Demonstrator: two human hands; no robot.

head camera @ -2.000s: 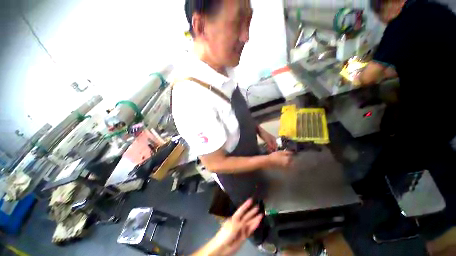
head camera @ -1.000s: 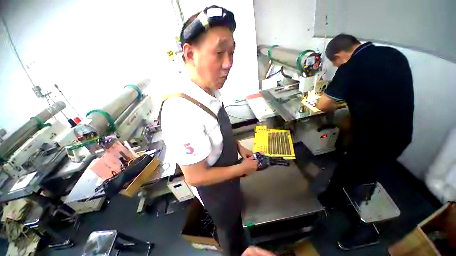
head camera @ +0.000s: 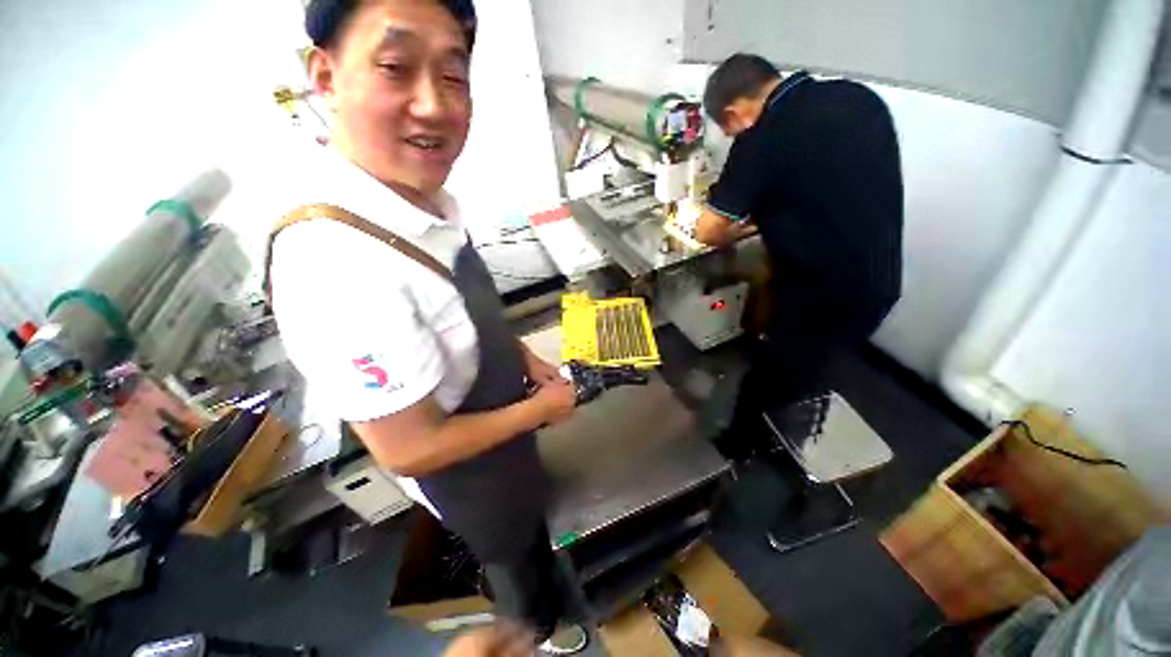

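Note:
My left hand (head camera: 491, 640) seems to be the blurred, cut-off patch at the bottom edge; its fingers cannot be made out. I cannot make out my right hand; only unclear skin-toned patches show along the bottom right. In front of me a yellow template (head camera: 611, 331) with parallel slots lies at the far end of a low metal-topped table (head camera: 636, 456). A dark bundle in clear plastic (head camera: 601, 380) is in the hands of a person standing at the table's left side.
A person in an apron (head camera: 494, 424) stands close in front. Another, in black (head camera: 828, 205), bends over a sewing machine (head camera: 674, 173) behind. A metal-topped stool (head camera: 828, 438), a wooden crate (head camera: 925, 552) and an open cardboard box (head camera: 616, 633) stand on the floor. More machines stand left.
The view has swung right, so people and table sit further left and the crate shows more fully. My outstretched, open left hand has dropped to the bottom edge. The standing person's face has turned towards me.

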